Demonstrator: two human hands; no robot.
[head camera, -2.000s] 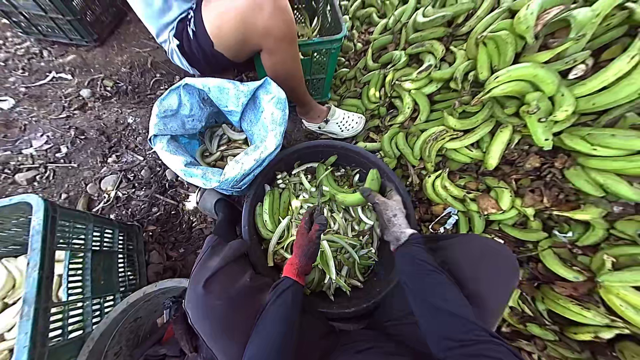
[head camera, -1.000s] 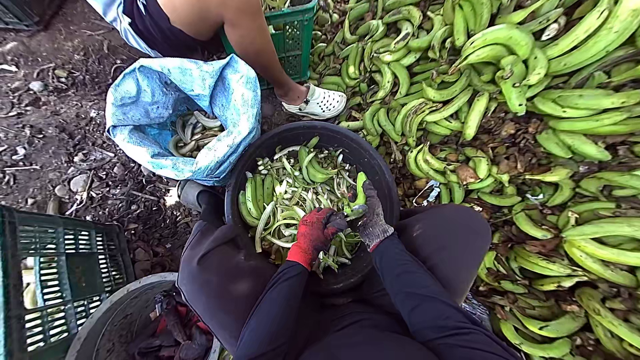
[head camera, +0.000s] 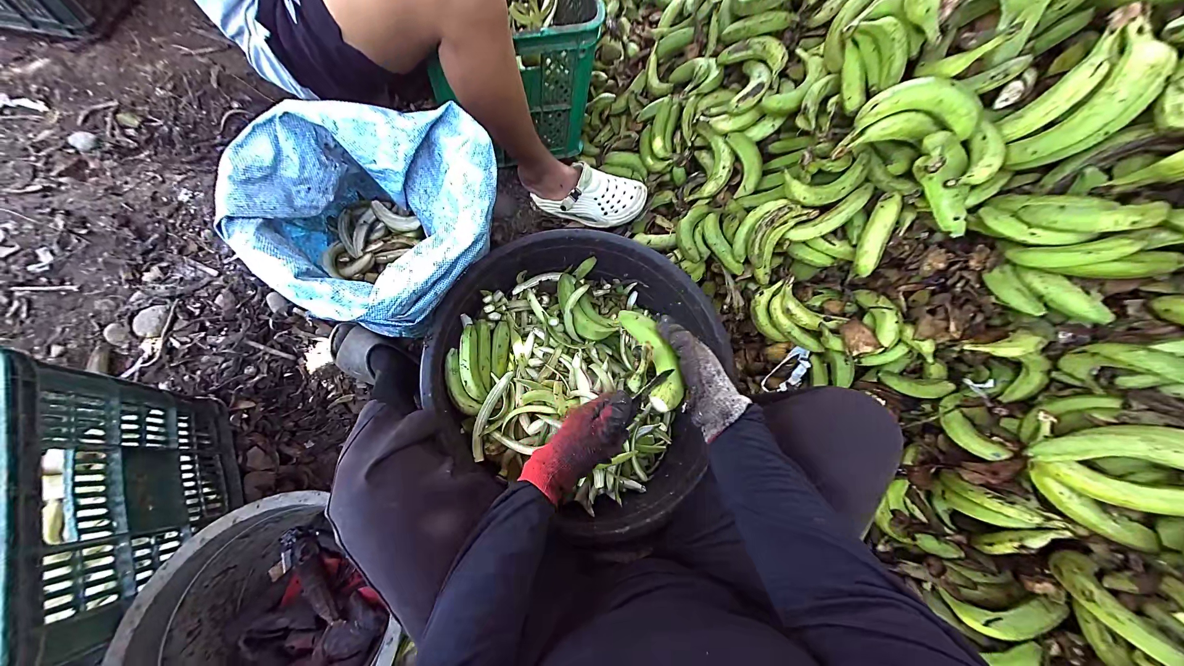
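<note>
Over a round black tub (head camera: 578, 242) between my legs, my right hand (head camera: 708, 379), in a soiled grey glove, holds a green plantain (head camera: 652, 356) upright on the tub's right side. My left hand (head camera: 587, 439), in a red and dark glove, is closed around something mostly hidden; a small dark blade (head camera: 651, 383) sticks out from it against the lower end of the plantain. Cut strips of green peel (head camera: 546, 370) fill much of the tub. A bunch of unpeeled green plantains (head camera: 479, 361) lies along its left inner wall.
A blue woven sack (head camera: 435, 185) with peeled plantains (head camera: 370, 240) stands beyond the tub. Another person's leg and white clog (head camera: 597, 196) are near a green crate (head camera: 555, 92). Green plantains (head camera: 832, 213) cover the ground rightward. A dark green crate (head camera: 120, 499) and grey bucket (head camera: 185, 592) stand at left.
The plantain held at the tub's right side was tilted across the tub two seconds ago and now stands more upright. My left hand has moved from mid-tub toward its lower end.
</note>
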